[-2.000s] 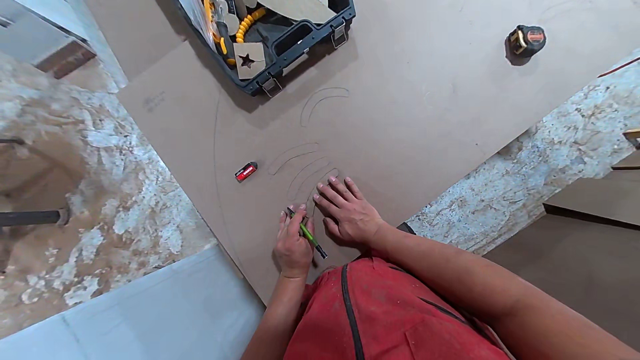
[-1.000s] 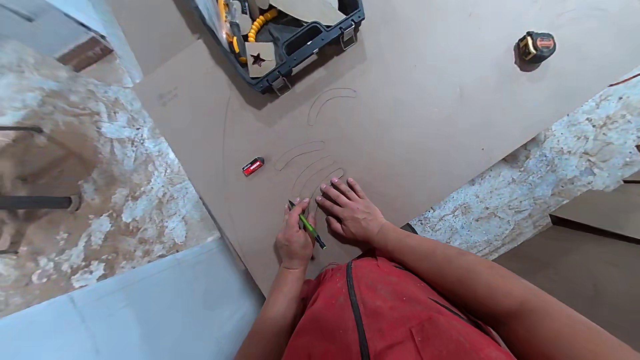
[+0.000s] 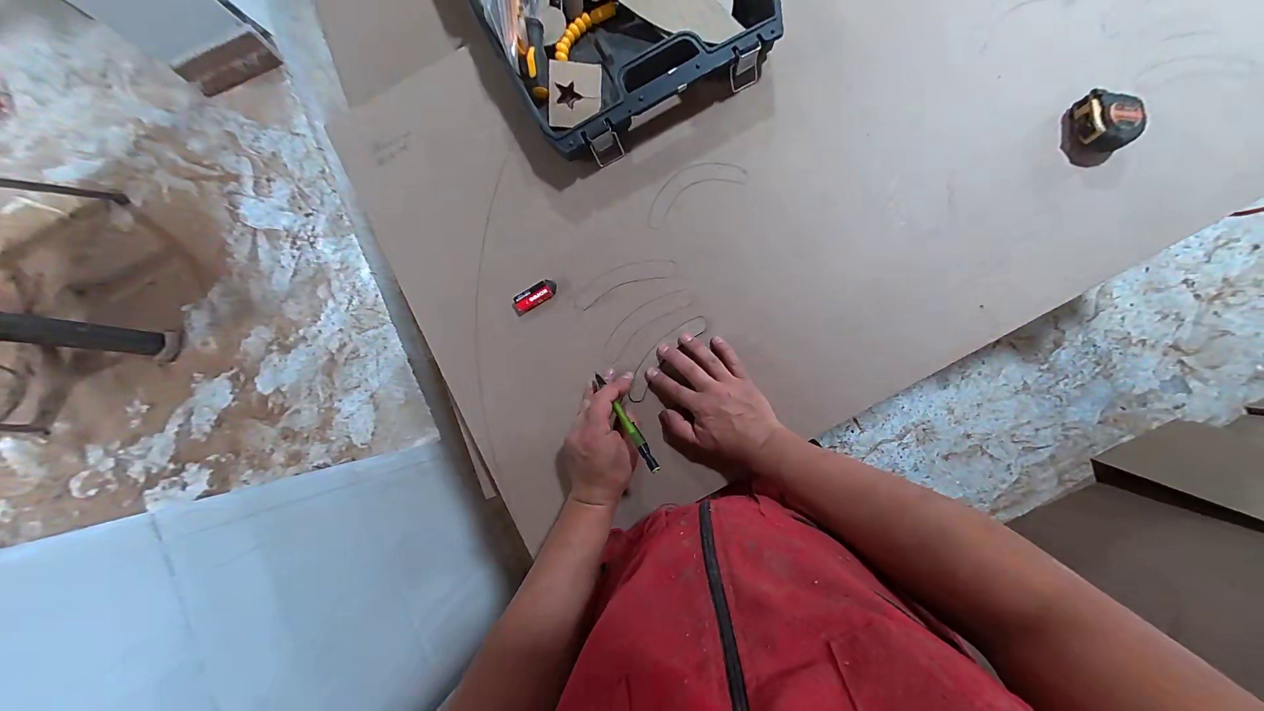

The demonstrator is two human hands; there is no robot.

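Observation:
My left hand (image 3: 599, 441) holds a green and black mechanical pencil or marking pen (image 3: 630, 428), its dark tip pointing away from me over the brown board (image 3: 839, 296). To its right my right hand (image 3: 719, 400) lies palm down on the board, fingers spread, with nothing in it. Its fingertips are beside a curved, slot-shaped pencil outline (image 3: 664, 357). More curved outlines (image 3: 627, 286) are drawn farther up, and one long thin arc runs down the left part of the board. A small red and black block with writing (image 3: 534, 296) lies left of the outlines.
An open dark plastic toolbox (image 3: 681, 84) stands at the top, holding a yellow segmented hose (image 3: 585, 30) and a small plate with a star cutout (image 3: 575, 95). A tape measure (image 3: 1108, 120) sits at the upper right. Beyond the board's edges lies a stained floor (image 3: 296, 326).
My left hand with the pencil has moved slightly away from my body along the board. My right hand stays flat in about the same place. The view has shifted a little.

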